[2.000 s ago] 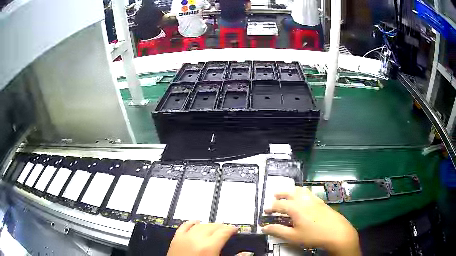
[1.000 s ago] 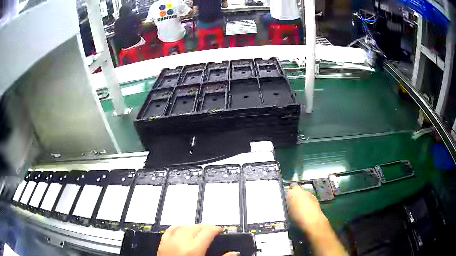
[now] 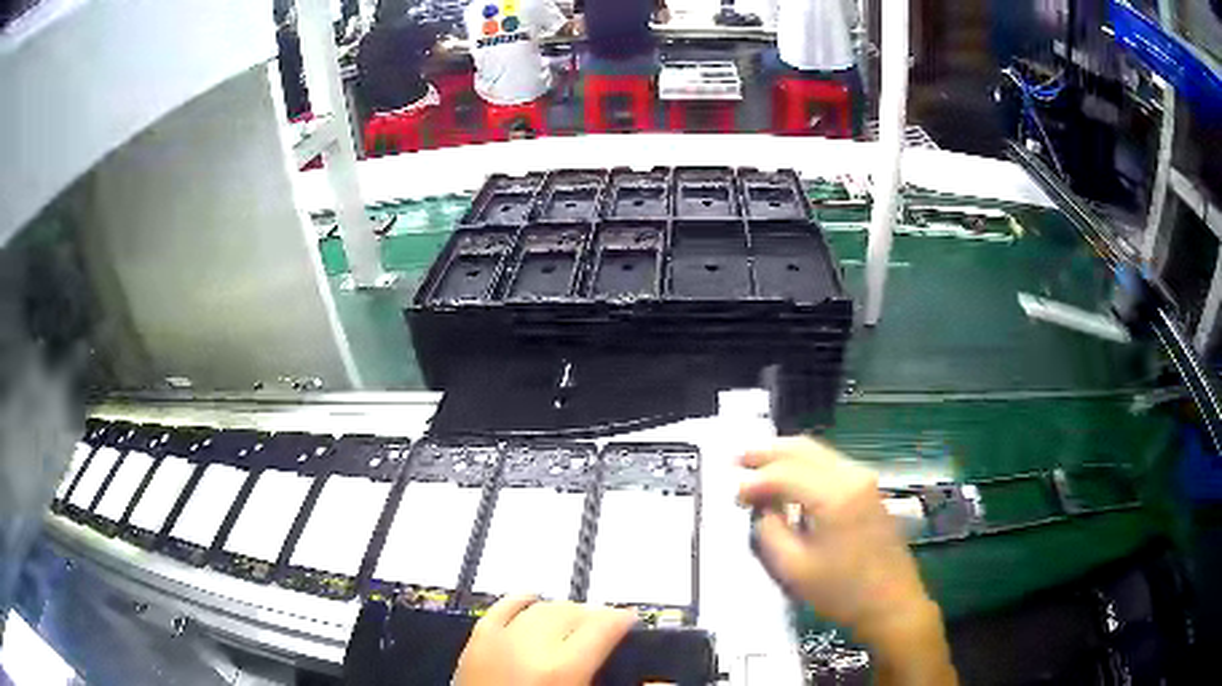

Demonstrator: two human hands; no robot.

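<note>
A row of black phone middle frames with white-looking windows lies side by side on the pale infeed track. My left hand grips a black block at the track's near edge, below the frames; the lower part of the hand is cut off. My right hand is blurred, fingers bent, over the right side of the white plate just right of the last frame. Whether it holds anything is unclear. Open metal frames lie end to end on the green surface at right.
A thick black tray stack stands behind the track, with a black sheet before it. White posts flank the stack. A black tray lies at lower right. A grey machine cover is at left. People on red stools sit behind.
The frame row has moved left by about one frame, baring the white plate. My right hand has come from the open frames back over the plate. The view has shifted slightly left.
</note>
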